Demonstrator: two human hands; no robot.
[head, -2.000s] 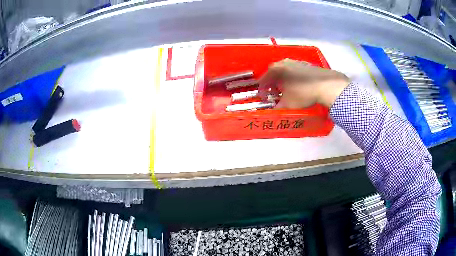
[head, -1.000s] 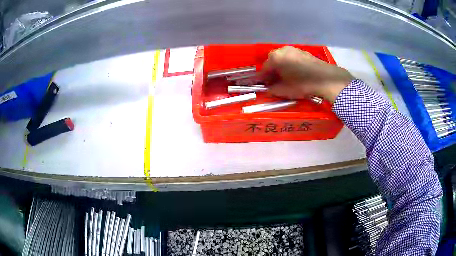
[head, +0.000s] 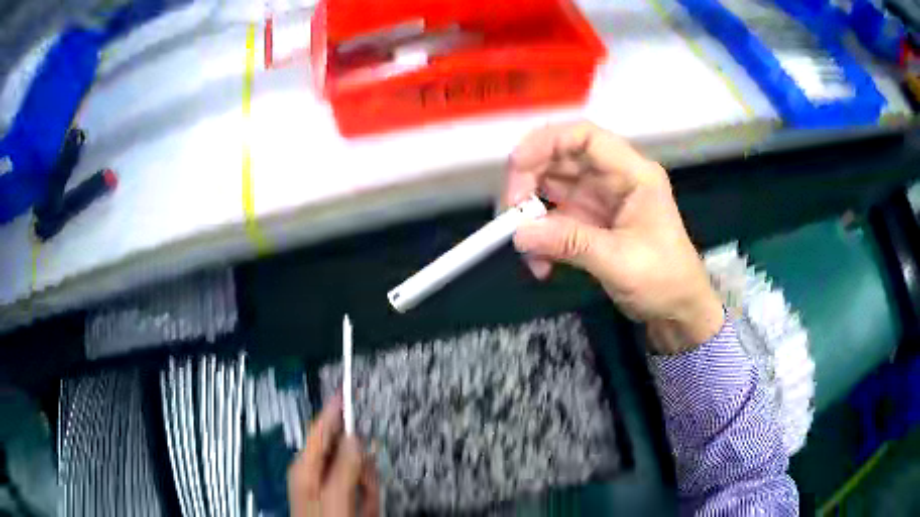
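Observation:
My right hand [head: 605, 217] holds a short silvery-white tube [head: 459, 257] by its upper right end, between thumb and fingers. The tube slants down to the left and has a small dark mark or hole near each end. My left hand [head: 335, 470], partly cut off by the bottom edge, holds a thin white rod [head: 348, 374] that points upward. The two pieces are apart. The red bin [head: 464, 93] stands behind them on the white shelf, with a few short tubes [head: 404, 50] inside, blurred.
A black tray of massed small pieces [head: 494, 409] lies below the hands. Long tubes [head: 202, 434] lie at lower left, pale tubes [head: 772, 343] at right. Black tools [head: 76, 202] and blue trays [head: 777, 71] are on the white shelf [head: 182, 151].
My right hand has left the red bin with a short tube and moved down towards me. My left hand has come into view holding the thin rod. The view has tilted down.

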